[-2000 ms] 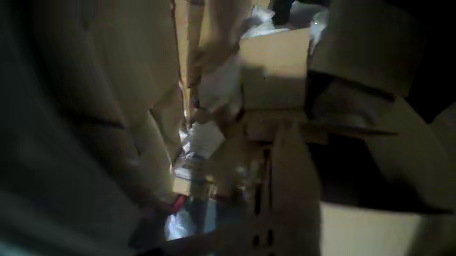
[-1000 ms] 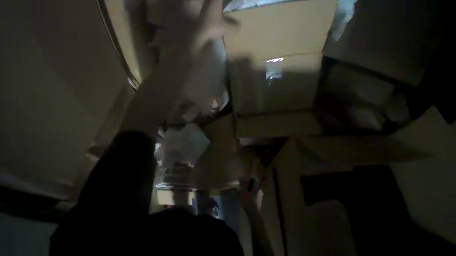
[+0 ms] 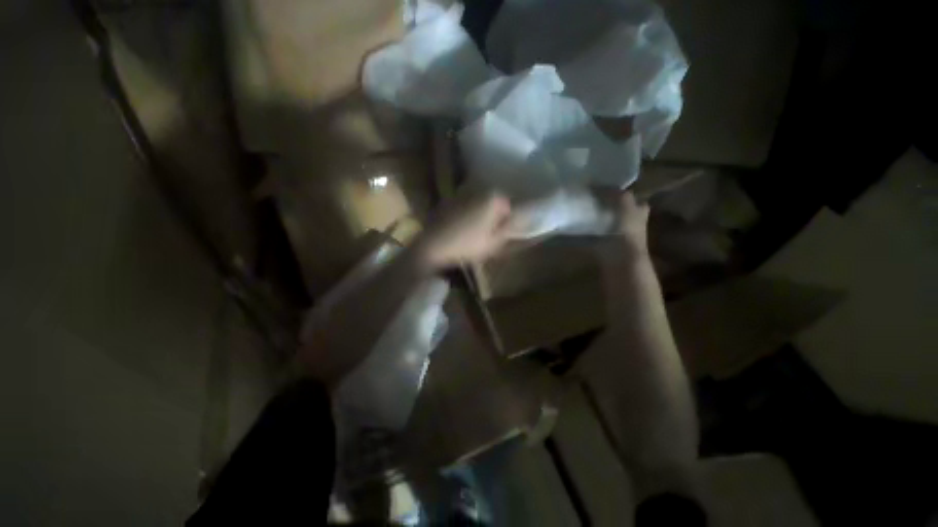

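A white, crumpled packing sheet [image 3: 550, 149] bulges out of the top of an open brown carton [image 3: 545, 293] in front of me. My left hand [image 3: 475, 232] is at the sheet's lower left edge, with the forearm reaching in from the lower left. My right hand [image 3: 629, 214] is at its lower right edge, by the carton's rim. Both hands look closed on the sheet, though they are blurred and the fingertips are hidden. More white sheeting [image 3: 591, 51] stands up behind.
A shiny plastic-wrapped piece [image 3: 396, 360] lies under my left forearm. Brown cartons [image 3: 319, 62] stand at the upper left. Open carton flaps [image 3: 756, 314] and dark gaps are at the right. A large brown cardboard surface [image 3: 72, 288] fills the left side.
My left hand has moved from the upper left down to the white sheet. My right hand has come up from low centre to the sheet, which now rises higher above the carton. The view has shifted.
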